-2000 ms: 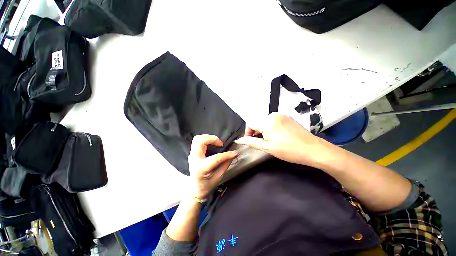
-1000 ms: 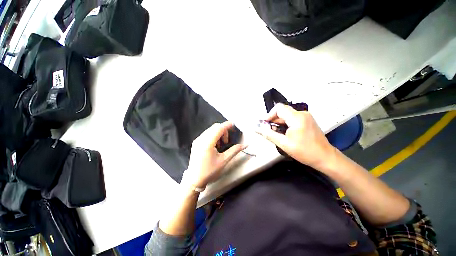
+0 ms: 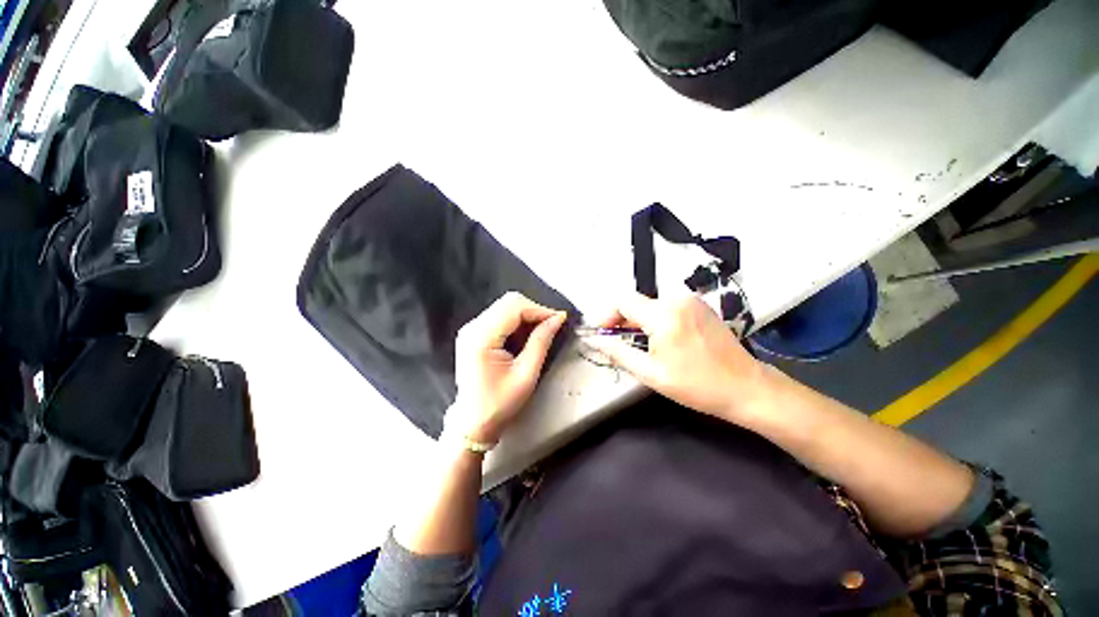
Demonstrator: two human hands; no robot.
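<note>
A flat black fabric pouch [image 3: 404,283] lies on the white table in front of me. My left hand [image 3: 504,362] is at its near right corner, thumb and forefinger pinched together at the pouch's edge. My right hand [image 3: 675,344] is just right of that corner and holds small thread snips [image 3: 612,330] with metal tips pointing at the left fingertips. Most of the snips is hidden in the hand. Fine dark thread scraps [image 3: 593,359] lie on the table below the tips.
A black strap loop [image 3: 646,241] with dark fittings lies beyond my right hand. Black bags [image 3: 145,229] are heaped at left. A larger black bag [image 3: 723,48] is at the top. A blue bin [image 3: 826,316] stands below the table's right edge. Thread scraps lie at right.
Both hands were apart a second ago; now the right hand has moved left and the snips' tips meet the left fingertips. The left thumb and forefinger have closed together. The strap loop shows more.
</note>
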